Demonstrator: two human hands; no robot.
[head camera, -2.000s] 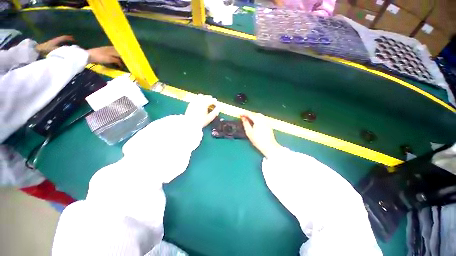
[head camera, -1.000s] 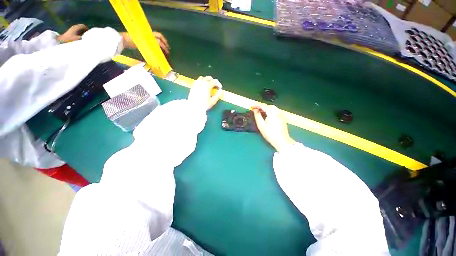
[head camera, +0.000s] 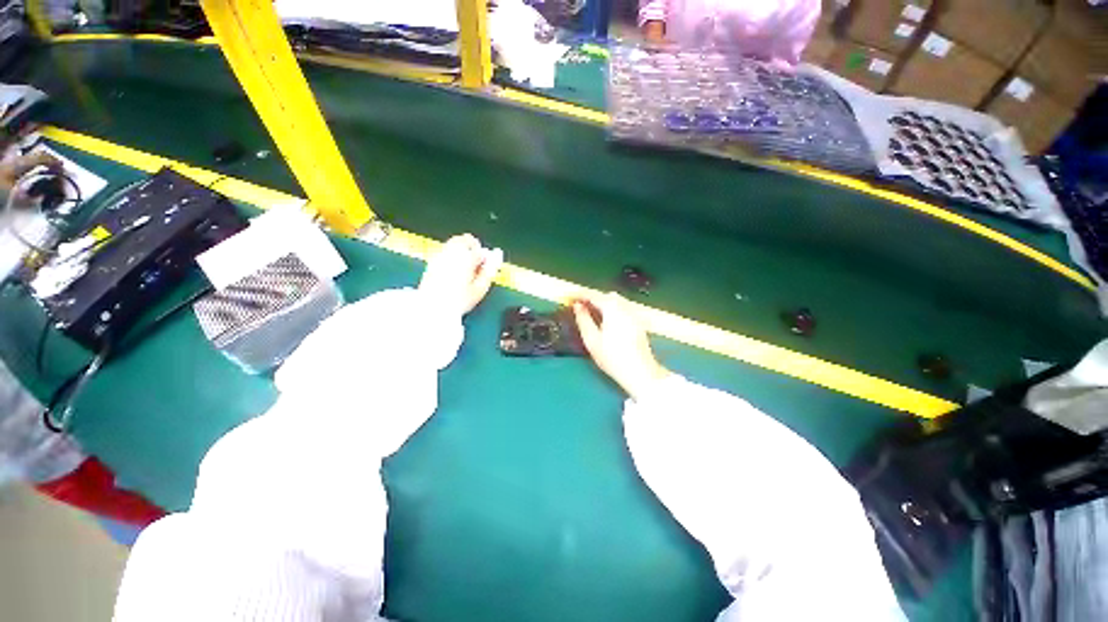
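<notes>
A flat black rectangular fixture (head camera: 535, 332) lies on the green bench mat just in front of the yellow edge. My right hand (head camera: 617, 345) rests at its right end, fingers over that end; whether it grips the fixture or a small part is not clear. My left hand (head camera: 461, 275) is at the yellow edge, up and left of the fixture, with its fingertips together; anything between them is too small to see. Round black parts (head camera: 798, 322) lie spaced on the green conveyor belt (head camera: 547, 182) beyond the edge.
A black equipment box (head camera: 143, 258) with cables stands far left. A shiny striped bag (head camera: 270, 314) and white paper (head camera: 261, 248) lie left of my arm. A yellow post (head camera: 286, 116) rises at the belt's edge. Bulky black equipment (head camera: 996, 468) is at right. Trays (head camera: 735, 103) and cartons (head camera: 951, 61) are beyond.
The neighbouring person's arms have left the view at left. The camera view has shifted. The fixture stays beside my right hand, and both hands remain near the yellow edge.
</notes>
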